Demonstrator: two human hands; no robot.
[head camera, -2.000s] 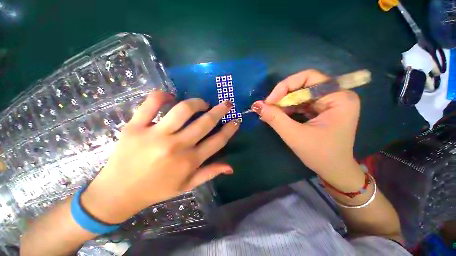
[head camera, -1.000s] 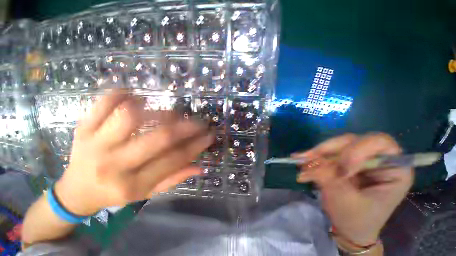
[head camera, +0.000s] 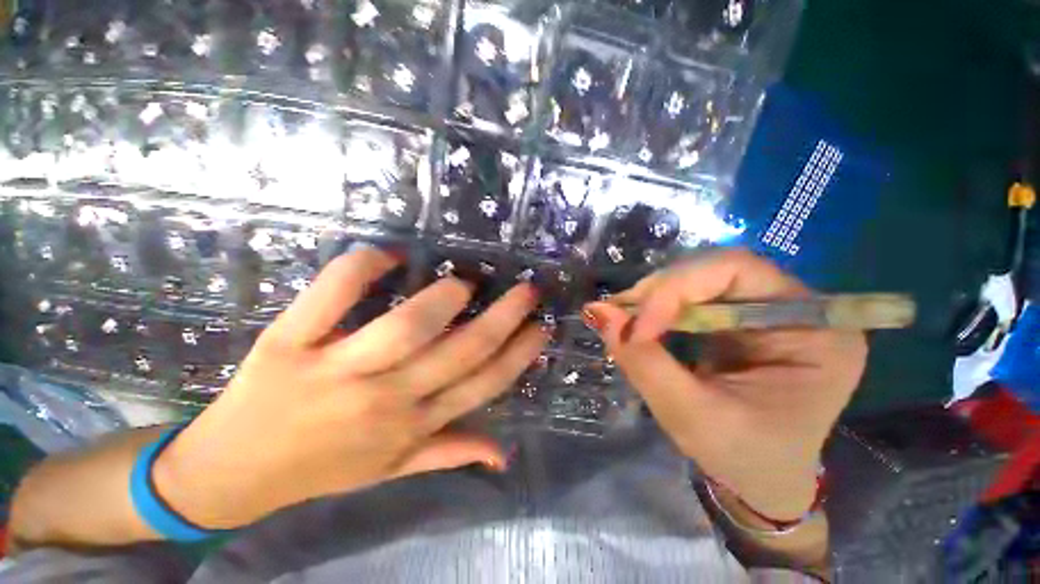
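Observation:
The clear blister tray (head camera: 262, 160) fills the left and middle, with rows of square pockets holding small dark parts with silvery marks. My left hand (head camera: 376, 354) lies palm down on the tray's lower part, fingers spread. My right hand (head camera: 741, 365) holds the pick (head camera: 798, 313) by its tan wrapped handle with a greyish band, near the tray's lower right pockets. The pick's tip is too small to make out against the pocket. The blue backing sheet (head camera: 861, 171) lies right of the tray, with a narrow grid of tiny white squares (head camera: 802, 196).
At far right are an orange-yellow piece (head camera: 1021, 195), a crumpled white paper (head camera: 975, 363) and red and blue items (head camera: 1004, 422). Dark stacked trays (head camera: 901, 491) stand at lower right. The dark green bench top (head camera: 912, 69) shows at upper right. Clear plastic (head camera: 57, 411) lies at lower left.
The view has shifted, so the tray fills more of the picture. My right hand with the pick has gone from the blue sheet to the tray. My left hand has moved from the sheet onto the tray.

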